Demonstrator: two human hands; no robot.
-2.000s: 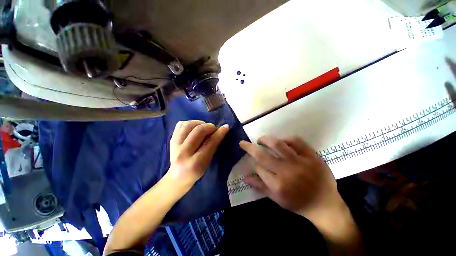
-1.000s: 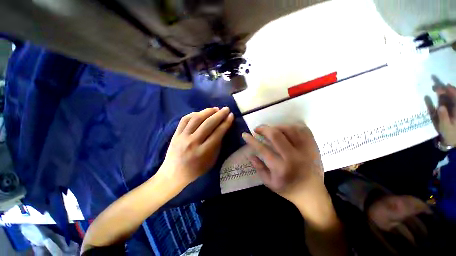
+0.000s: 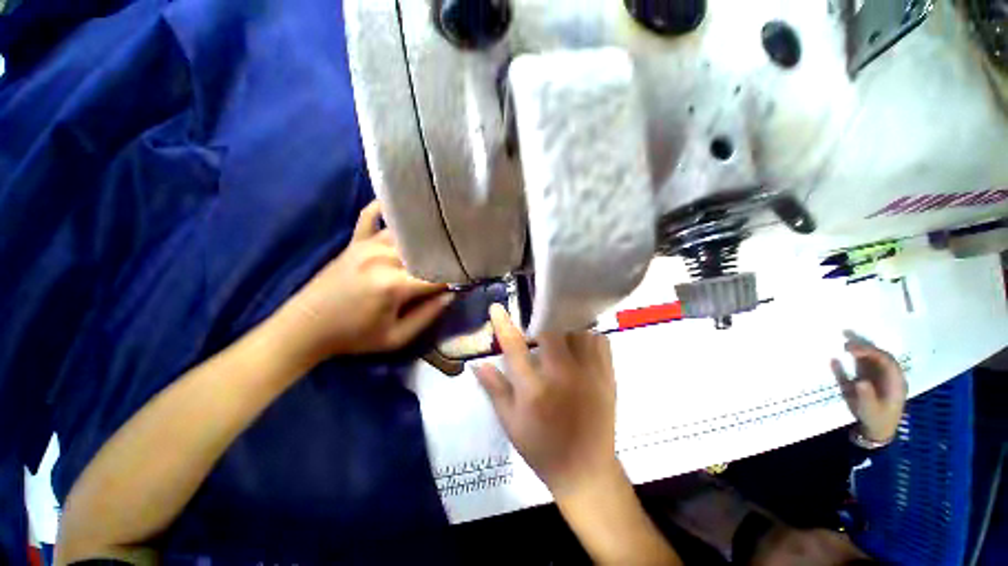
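Note:
The navy garment piece (image 3: pixel 243 221) covers the left side and hangs over the table's front edge. My left hand (image 3: pixel 370 296) rests on the cloth just left of the needle area, fingertips pressed down at its edge. My right hand (image 3: pixel 553 398) is at the needle area from the front, index finger reaching to the cloth edge; it is partly behind the head's front part. Whether its fingers grip cloth cannot be told. The off-white sewing machine head (image 3: pixel 586 166) hides most of the presser foot and needle. The grey tension dial (image 3: pixel 716 294) is at its right.
A red tape strip (image 3: pixel 650 316) lies on the bed. Green and black tools (image 3: pixel 862 260) lie at the right of the bed. Another person's small hand (image 3: pixel 873 387) is over the table's right front edge. A blue plastic crate (image 3: pixel 917 475) stands below right. The ruler scale (image 3: pixel 475 475) runs along the front.
The view has shifted, showing the machine head from above. My left hand has moved to the needle area, and my right hand has moved in beside it. The other person's hand is lower, at the table edge.

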